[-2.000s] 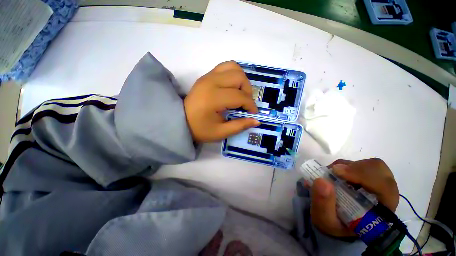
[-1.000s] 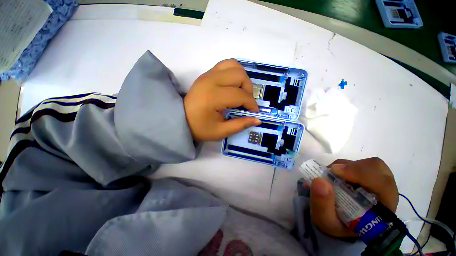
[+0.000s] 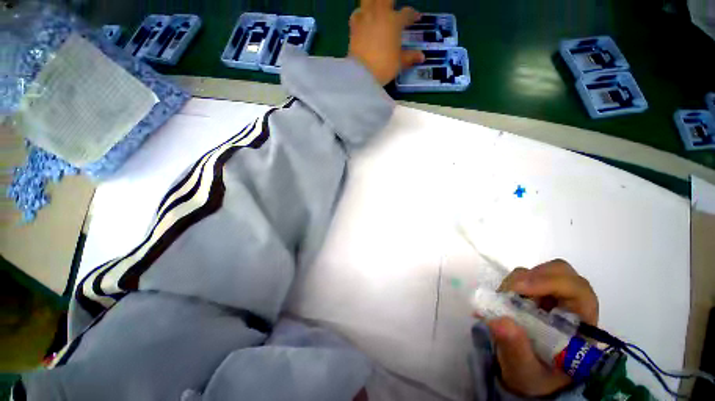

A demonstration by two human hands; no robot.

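Note:
Two light-blue housings, an upper one [image 3: 439, 28] and a lower one [image 3: 455, 70], lie side by side on the green conveyor belt at the top centre. My left hand [image 3: 379, 39] is at their left side, its thumb and a finger spread over their edges. Black inserts show inside both. My right hand [image 3: 541, 321] holds the glue syringe [image 3: 533, 325] at the lower right, above the white sheet. The syringe points up and left, and its needle tip shows as a faint green blur. The tissue [image 3: 492, 274] is mostly hidden behind my right hand.
More housing pairs lie on the green belt [image 3: 517, 47], left [image 3: 255, 39] and right [image 3: 604, 74]. A bag of light-blue parts [image 3: 141, 133] with a paper label lies at left, loose pieces beside it. A blue scrap [image 3: 519, 190] is on the white sheet [image 3: 392, 219]. Cables run right.
My left hand and the two housings have moved from the white sheet up to the belt. The view has shifted, showing more belt. My right hand still holds the syringe; the tissue now shows beside it.

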